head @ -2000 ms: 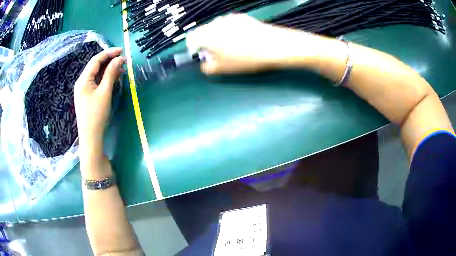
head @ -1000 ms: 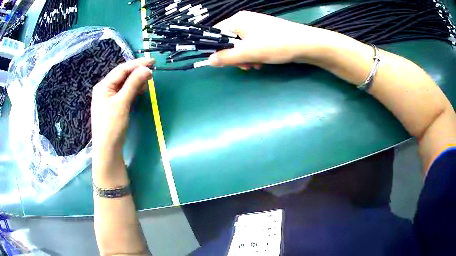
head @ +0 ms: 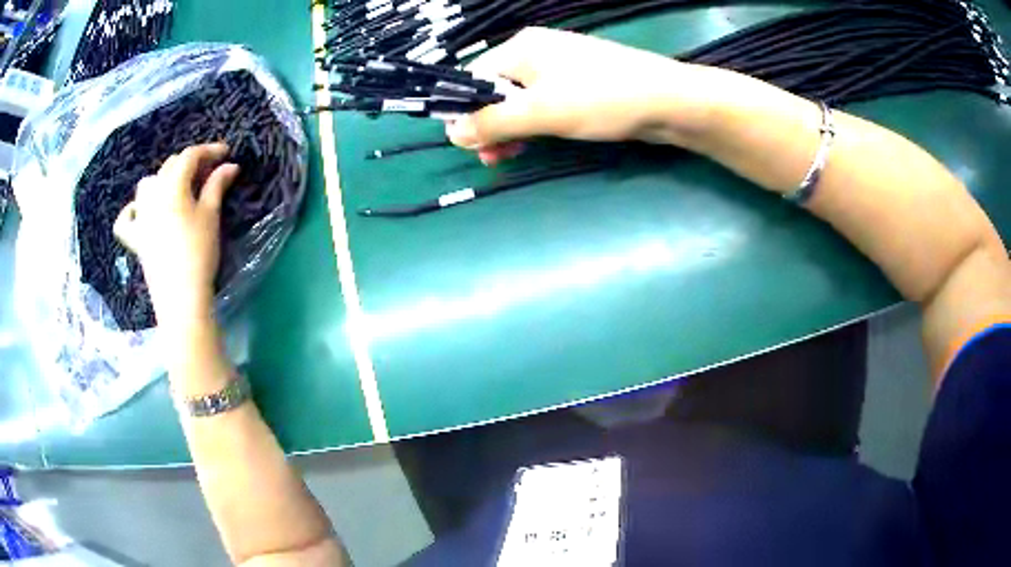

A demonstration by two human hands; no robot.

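Observation:
My left hand (head: 183, 227) is over the mouth of the clear plastic bag (head: 116, 377), above the short black sleeves (head: 261, 133). Its fingers are bent, with thumb and index apart; whether it touches a sleeve cannot be told. My right hand (head: 521, 105) is closed on several black cables (head: 388, 83), whose ends with white markers point left toward the yellow line. Below that hand a cable with a white marker (head: 456, 197) lies on the green top, its tip to the left. Another cable end (head: 405, 148) lies just above it.
The yellow line (head: 346, 260) runs down the green bench top (head: 532, 321). A large cable bundle (head: 843, 55) lies at the back right. Another bundle (head: 122, 39) lies at the back left. A printed white card (head: 563, 515) is by my body at the bottom.
My left hand has moved from a cable end near the yellow line back into the bag. One cable now lies lower on the bench, apart from those in my right hand.

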